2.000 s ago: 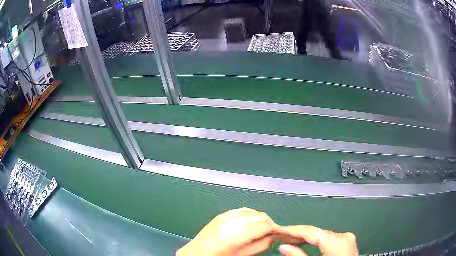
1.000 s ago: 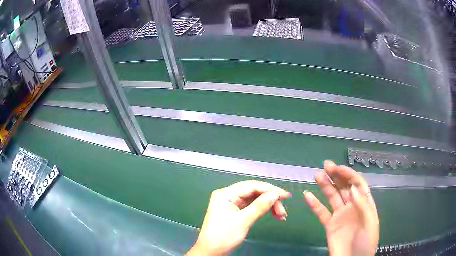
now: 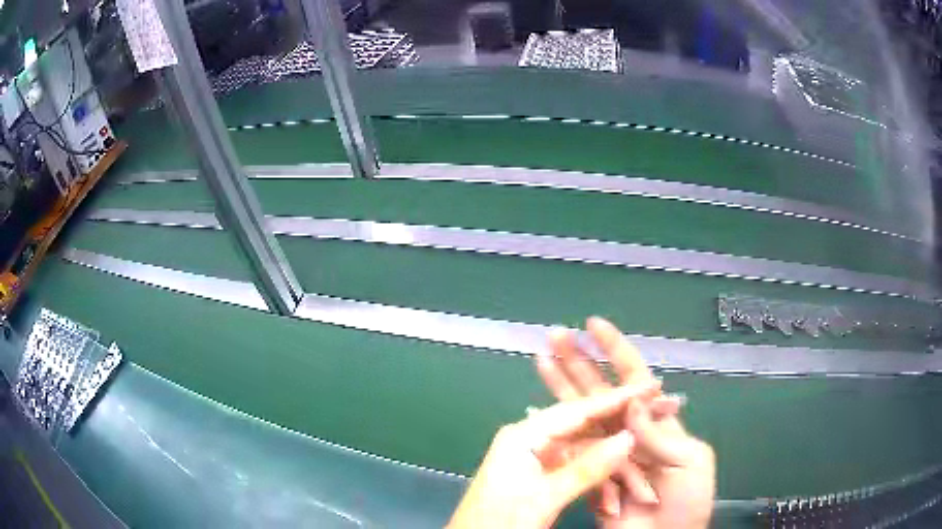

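My left hand (image 3: 547, 455) and my right hand (image 3: 666, 460) meet low in the view, right of centre, above the nearest green lane. Their fingers overlap and seem to touch. Two fingertips of my right hand point up and away, apart from each other. The fingers of my left hand reach across towards the right fingers. The hands are blurred, and any small part between the fingers is hidden or too small to tell.
Metal divider rails (image 3: 465, 328) cross the green belt. A toothed strip (image 3: 785, 316) lies at right. A grey upright (image 3: 229, 191) stands at left. A clear tray (image 3: 57, 367) lies lower left; a dark toothed tray (image 3: 826, 510) shows lower right.
My hands, apart one second ago, are now together. My right hand has moved left and my left hand right. Two seconds ago both were lower, near the bottom edge.
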